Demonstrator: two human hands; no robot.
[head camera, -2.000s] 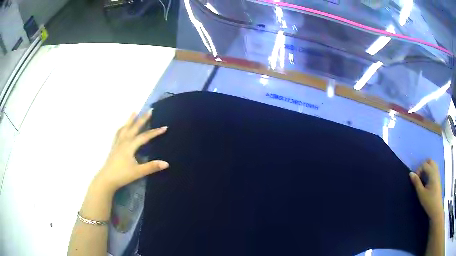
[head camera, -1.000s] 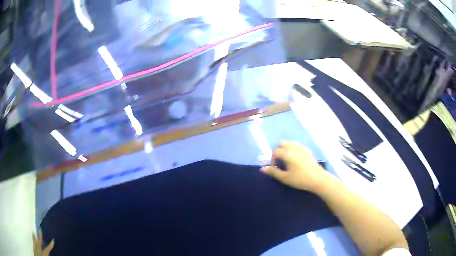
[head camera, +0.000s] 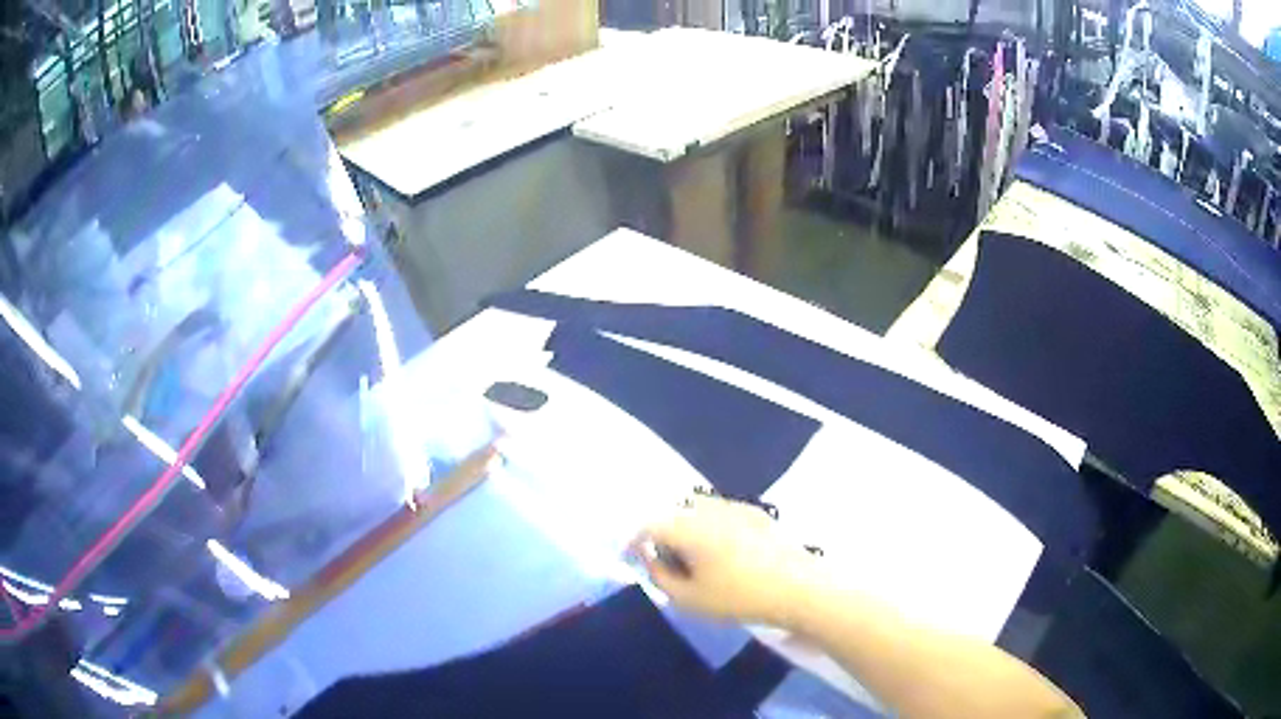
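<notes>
The large dark cut panel (head camera: 520, 667) lies on the bluish lower template sheet (head camera: 422, 618) at the bottom, cut off by the picture's edge. The glossy clear lid (head camera: 183, 267) stands raised at left, with a pink strip (head camera: 232, 400) on it. Brown hinge tape (head camera: 337, 541) runs along the fold. My right hand (head camera: 717, 559) is at the right edge of the template, fingers curled and blurred; whether it holds anything is unclear. Slim black tools (head camera: 752, 503) lie just behind it, partly hidden. My left hand is out of the picture.
On the white surface at right lie a long curved dark strip panel (head camera: 843, 365), a smaller tapering panel (head camera: 688, 407) and a small dark oval item (head camera: 516, 395). Beyond are cream tables (head camera: 717, 91). Dark cloth (head camera: 1103, 351) lies on a yellowish board at far right.
The view has swung right, bringing the white surface and side tables further in. My left hand has left the picture. My right hand has moved from the cloth's edge towards the black tools.
</notes>
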